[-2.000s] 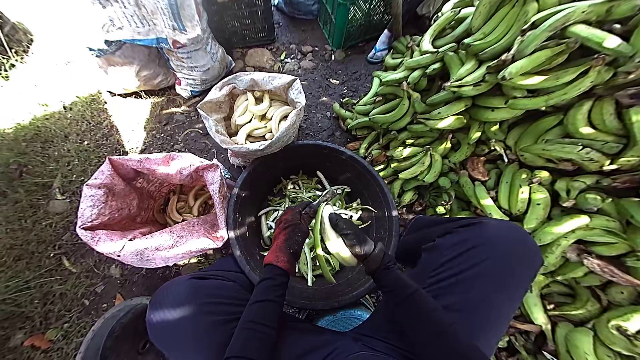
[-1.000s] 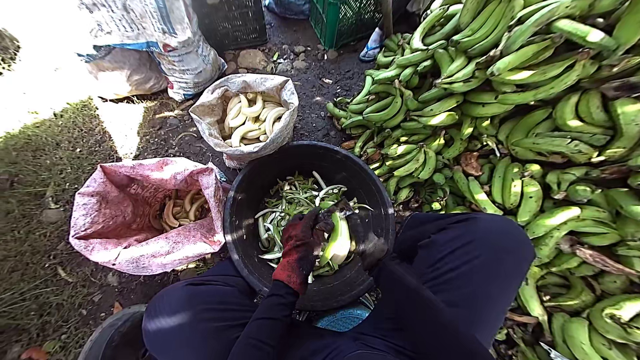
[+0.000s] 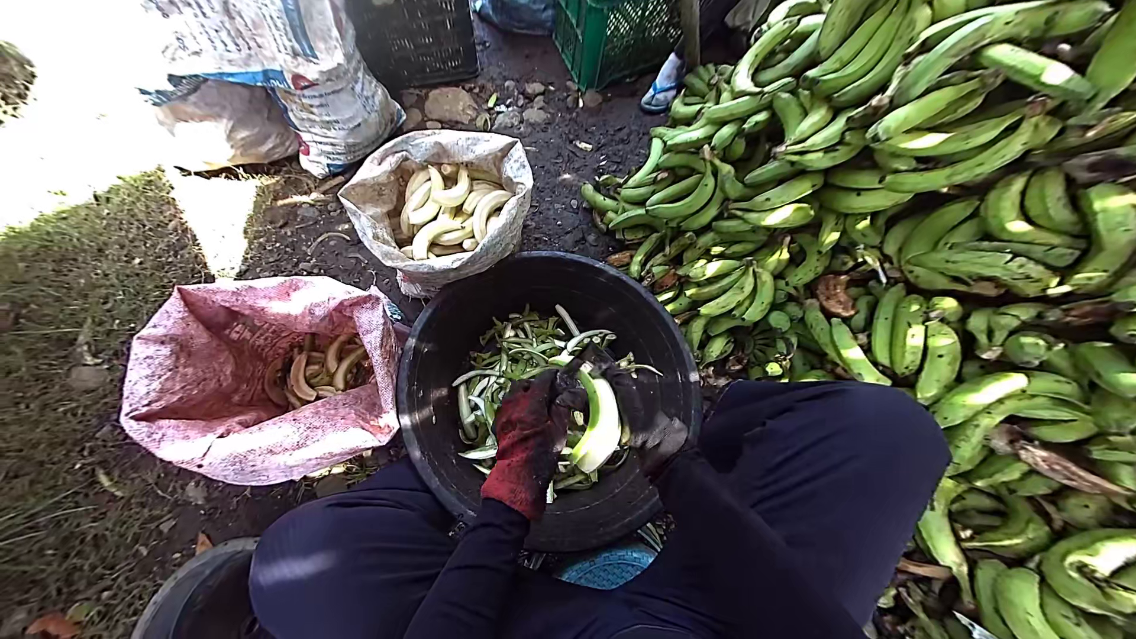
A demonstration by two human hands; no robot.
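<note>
Over a round black plastic tub [image 3: 435, 311] my two gloved hands meet around a partly peeled green banana [image 3: 599, 426], its pale flesh showing on one side. My left hand [image 3: 530, 430], in a red and black glove, is closed at the banana's left side. On the right, my right hand [image 3: 643, 413], in a dark glove, touches the banana's upper end; whether it also holds a tool is hidden. Strips of green and white peel [image 3: 510, 355] lie in the tub below. Peeled bananas [image 3: 453, 209] fill a white woven sack [image 3: 373, 191] behind the tub.
A pink sack [image 3: 204, 382] with darker peeled bananas [image 3: 311, 373] stands left of the tub. Green banana bunches [image 3: 799, 177] are heaped along the right. At the back are full white sacks [image 3: 328, 98], a black crate [image 3: 413, 44], a green crate [image 3: 599, 44] and a person's sandalled foot [image 3: 663, 84].
The banana shows more pale flesh than two seconds ago. My right hand, hard to make out one second ago, shows at the banana's right side.
</note>
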